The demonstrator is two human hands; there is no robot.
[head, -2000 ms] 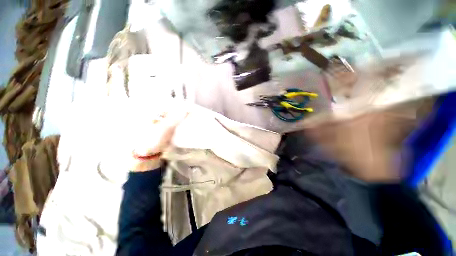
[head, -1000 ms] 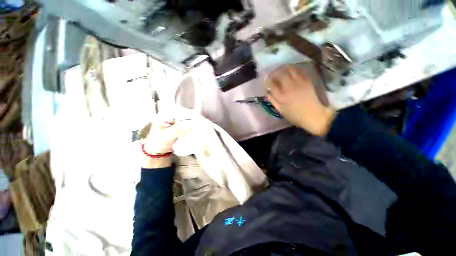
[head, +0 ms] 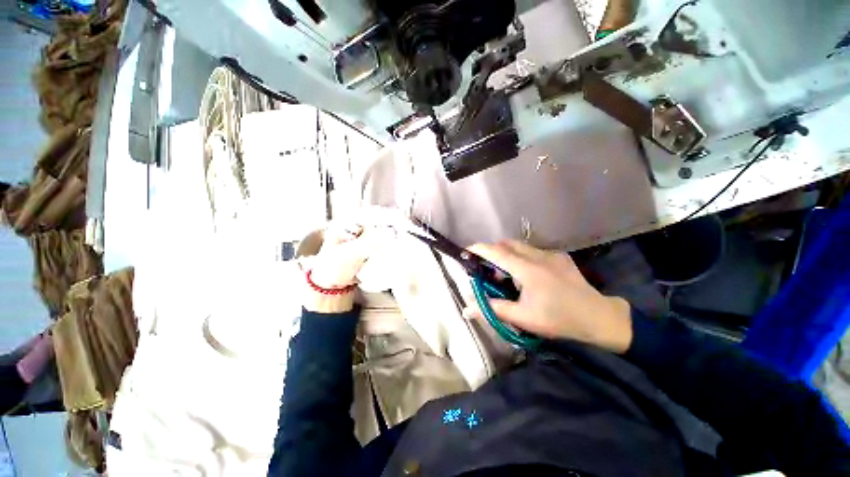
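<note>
A beige canvas bag (head: 424, 312), glaring white in places, lies over the table's front and hangs towards my dark apron. My left hand (head: 337, 256), with a red band at the wrist, pinches the bag's edge. My right hand (head: 545, 293) holds scissors (head: 503, 328) with teal-green loop handles. Their dark blades point up and left and lie at the bag's edge, close to my left hand. Whether the blades are open or closed cannot be told. More white cloth (head: 214, 326) spreads to the left.
The pale sewing machine (head: 354, 56) stands behind the bag, with a dark block (head: 482, 154) beside its needle area. A metal bracket (head: 676, 126) is at the upper right. Thread bits lie on the mauve-grey bed (head: 578, 191). Brown bundles (head: 98, 335) are at the left, blue plastic (head: 792, 298) at the right.
My right hand has picked the scissors off the machine bed and brought them left and down to the bag's edge. My left hand still pinches the cloth, slightly further right.
</note>
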